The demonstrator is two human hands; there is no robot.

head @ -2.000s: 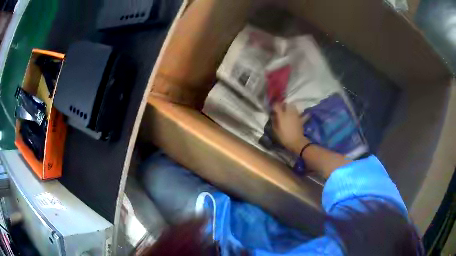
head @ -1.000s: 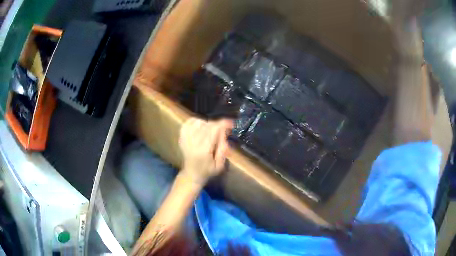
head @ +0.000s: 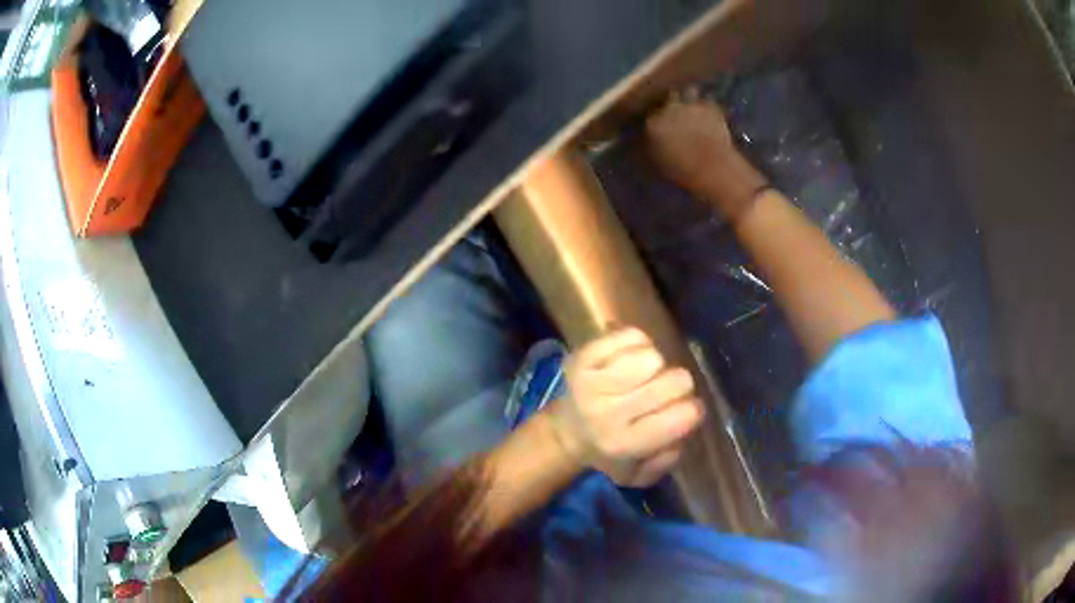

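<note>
The large brown carton (head: 578,230) stands open at the right, with its near wall running down the middle. My left hand (head: 631,406) is closed around the top edge of that wall. My right hand (head: 693,136) is inside the carton at its far left corner, on dark housings in shiny clear poly bags (head: 754,277). Its fingers are blurred and partly in shadow, so I cannot tell whether it grips a bag.
Stacked black housings (head: 312,88) lie on the black mat (head: 206,265) at upper left. The orange box (head: 159,153) holds small black parts beside them. The white machine (head: 142,377) is at the left, with a red button (head: 127,588) low on its front.
The printed sheets left the top of the bagged housings. My left hand came in and closed on the carton's wall. My right hand moved to the carton's far left corner. The view shifted toward the bench.
</note>
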